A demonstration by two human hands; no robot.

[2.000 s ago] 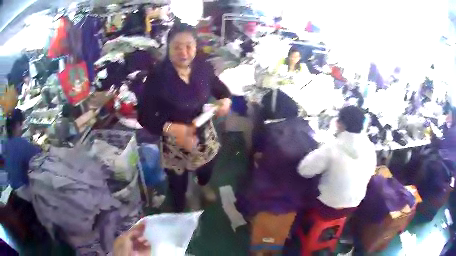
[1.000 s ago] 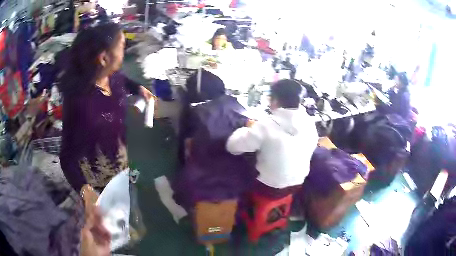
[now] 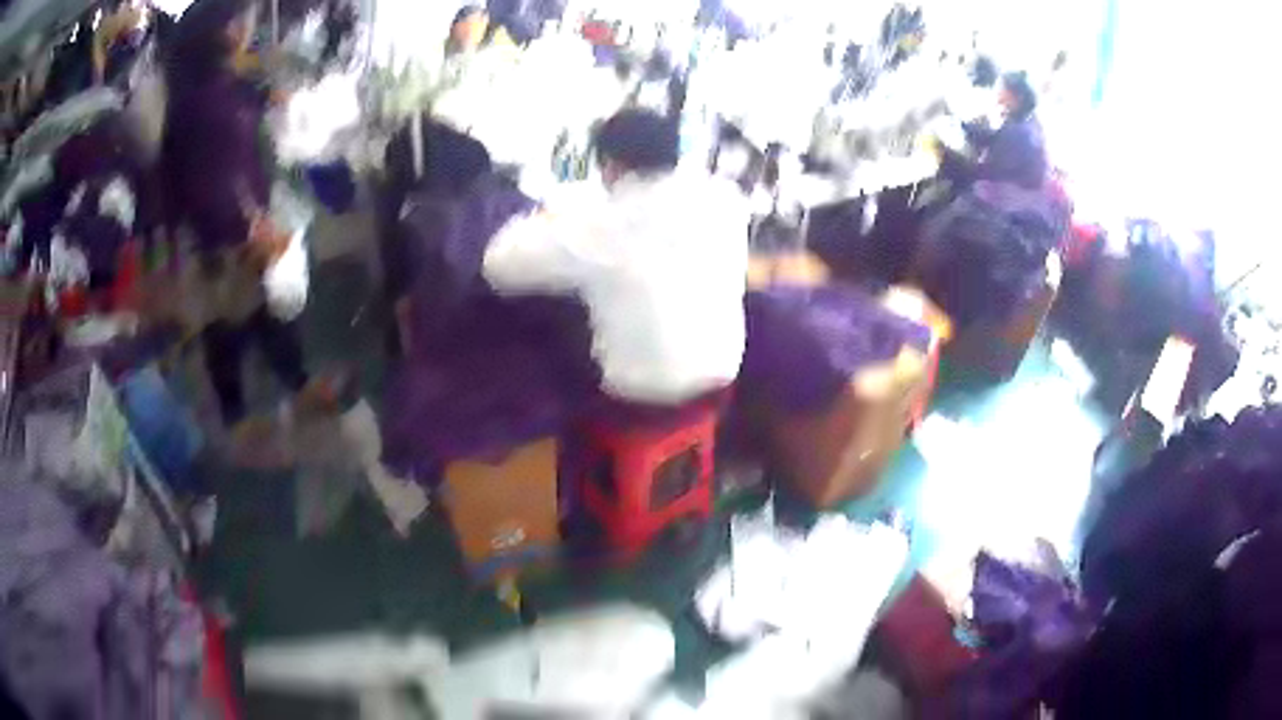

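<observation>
Neither of my hands shows in the head view. Nearest in front of me, blurred pale flat shapes lie along the bottom edge; I cannot tell what they are. A loose white heap lies on the green floor just beyond them. At the lower left is a large pile of mauve-grey cloth. Dark violet cloth is heaped at the lower right. The picture is blurred by motion.
A person in white sits on a red stool with their back to me. Orange-brown boxes stand beside the stool, one topped with purple cloth. A person in dark clothes stands at the upper left.
The view has swung right and down. The hand and the white translucent sheet or bag at the lower left have left the picture. The standing person is now farther off.
</observation>
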